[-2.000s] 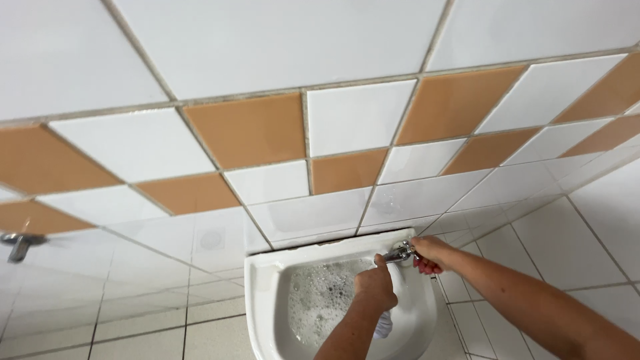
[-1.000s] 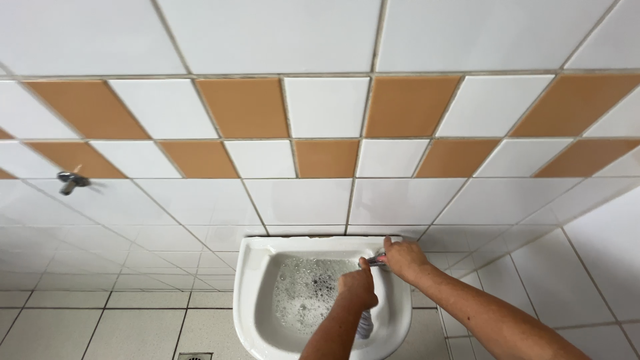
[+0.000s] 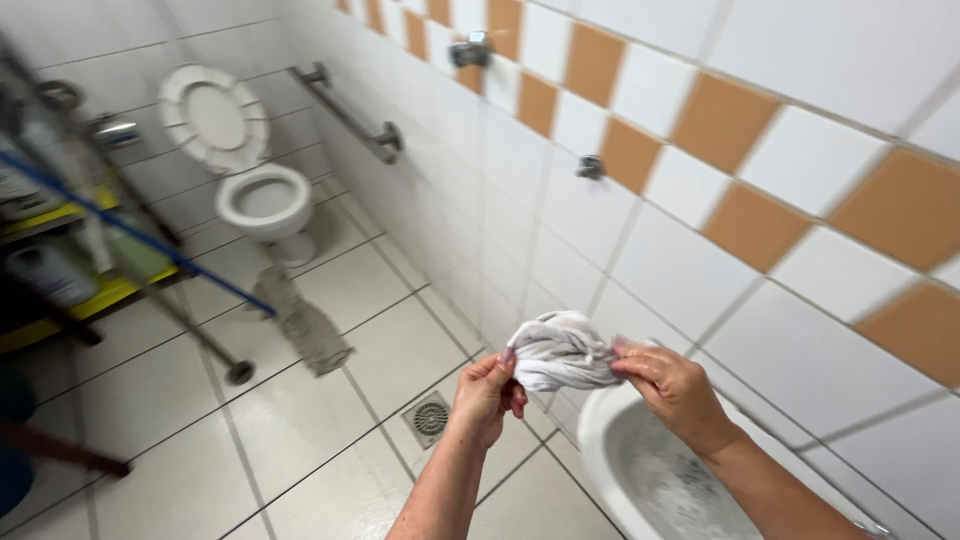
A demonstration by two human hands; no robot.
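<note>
A bunched, twisted white cloth point(image 3: 561, 352) is stretched between my two hands, over the floor beside the sink's left edge. My left hand point(image 3: 487, 394) pinches its left end with thumb and fingers. At the other end, my right hand point(image 3: 667, 382) grips the cloth above the rim of the white washbasin point(image 3: 598, 435). Foamy water point(image 3: 667, 472) lies in the basin, partly hidden by my right forearm.
A floor drain point(image 3: 429, 420) is left of my hands. Farther off are a toilet point(image 3: 266, 202), a grab bar point(image 3: 345, 112), a grey floor cloth point(image 3: 304, 322), a blue pole point(image 3: 135, 232) and a yellow-edged shelf point(image 3: 97, 300) with containers. Metal fittings point(image 3: 471, 51) project from the tiled wall.
The view has swung left to the toilet and floor. My right hand has left the tap area; both hands now hold the white cloth, raised beside the basin.
</note>
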